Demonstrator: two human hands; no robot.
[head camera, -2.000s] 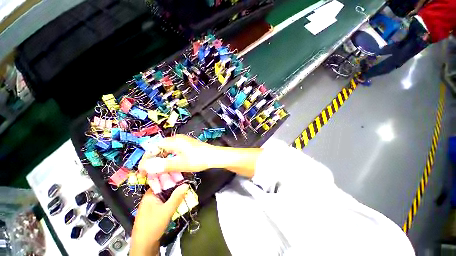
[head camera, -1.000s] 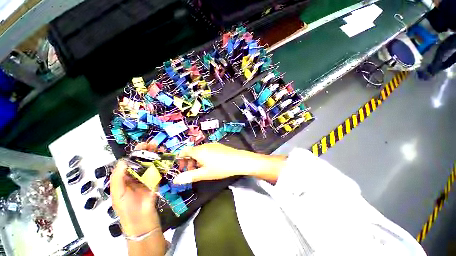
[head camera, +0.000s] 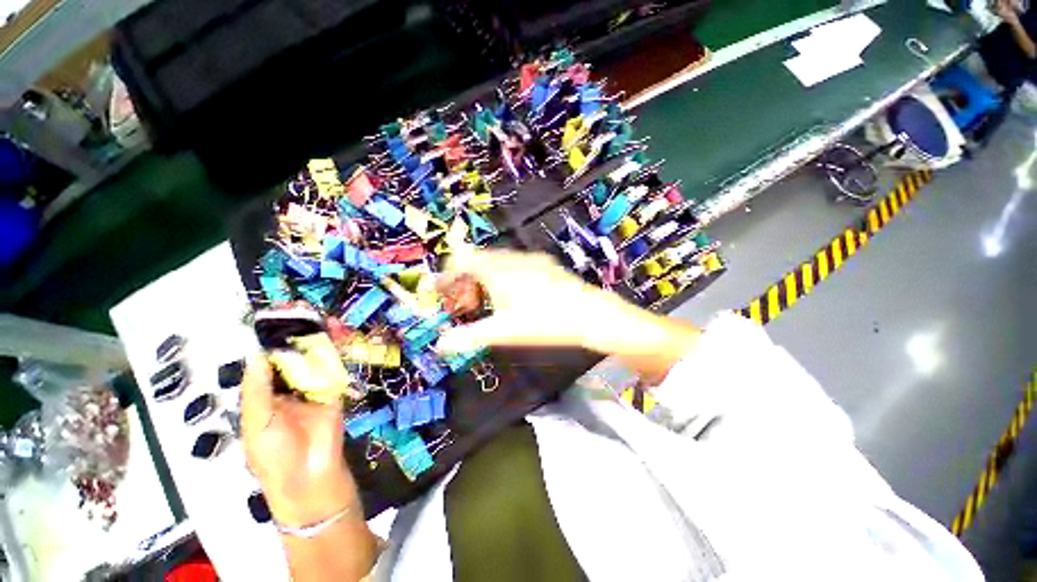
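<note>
My left hand (head camera: 298, 438) holds a dark watch-like unit (head camera: 287, 326) with a yellow binder clip (head camera: 312, 370) on it, over the left edge of the black tray. My right hand (head camera: 517, 301) is blurred above the tray, its thumb and fingers around a yellow clip (head camera: 421, 291). Coloured binder clips (head camera: 366, 307) lie in a heap between and behind the hands. Clamped units (head camera: 620, 222) stand in rows at the tray's right side. Freed dark units (head camera: 200, 409) lie on the white sheet (head camera: 159, 309) at the left.
Dark trays (head camera: 273, 68) stand behind the work. Paper sheets (head camera: 832, 50) lie on the green bench (head camera: 739, 131) at right. A clear bag of small parts (head camera: 97, 449) is at far left. A round stool (head camera: 919, 125) and part of a person (head camera: 1010, 46) are at upper right.
My right hand has moved away from the unit in my left hand, upward over the heap. The unit now shows fewer clips, and blue and teal clips lie in front of the heap.
</note>
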